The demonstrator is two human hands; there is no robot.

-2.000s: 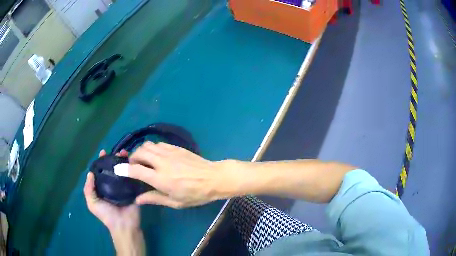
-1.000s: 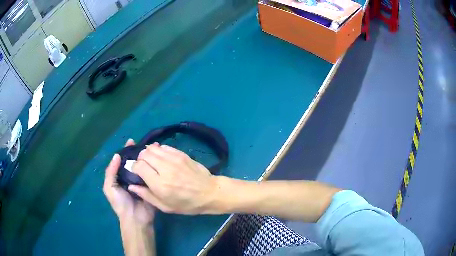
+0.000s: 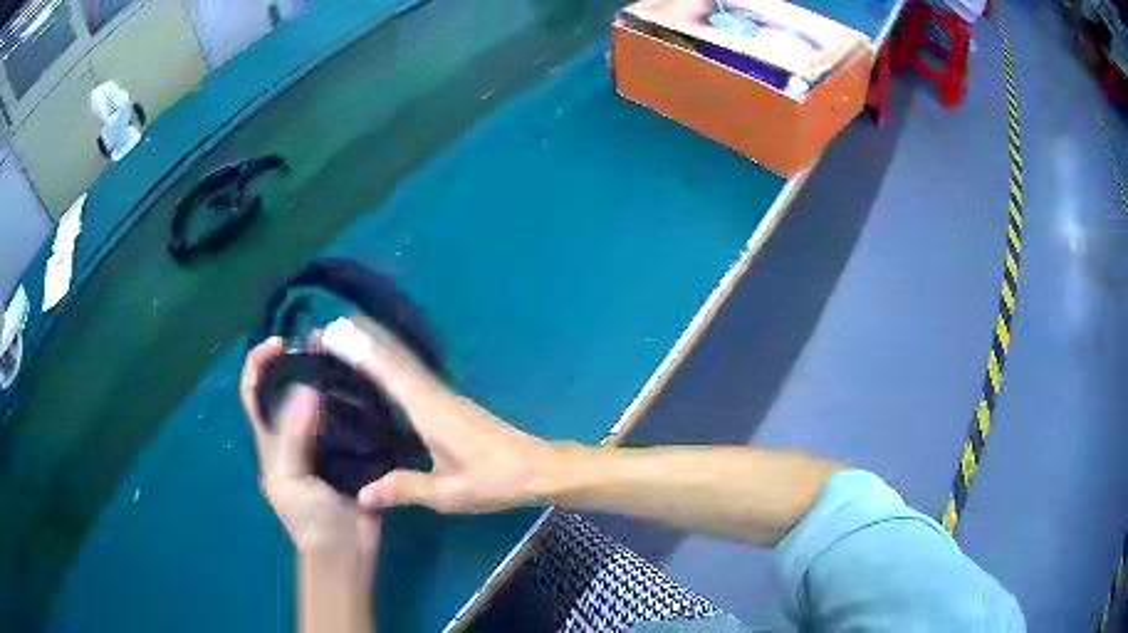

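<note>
A round black ear cup (image 3: 353,427) is held between my two hands above the teal bench top, blurred by motion. My left hand (image 3: 297,458) grips it from the left and below, with the thumb across its face. My right hand (image 3: 452,439) holds its right side, thumb at the lower edge and fingers at the top. A white cover shows on a right fingertip. The black headband (image 3: 377,297) arcs just behind the ear cup. Whether a wire joins them cannot be told.
Another black headphone frame (image 3: 223,210) lies on the dark green belt at upper left. An orange carton (image 3: 742,105) with printed papers stands at the table's far right edge. A red stool (image 3: 928,56) is beyond it. White pieces lie along the belt's far side.
The ear cup has turned and more of its dark face shows. My right fingers have moved from its face to its upper edge. The headband has shifted left and appears more upright.
</note>
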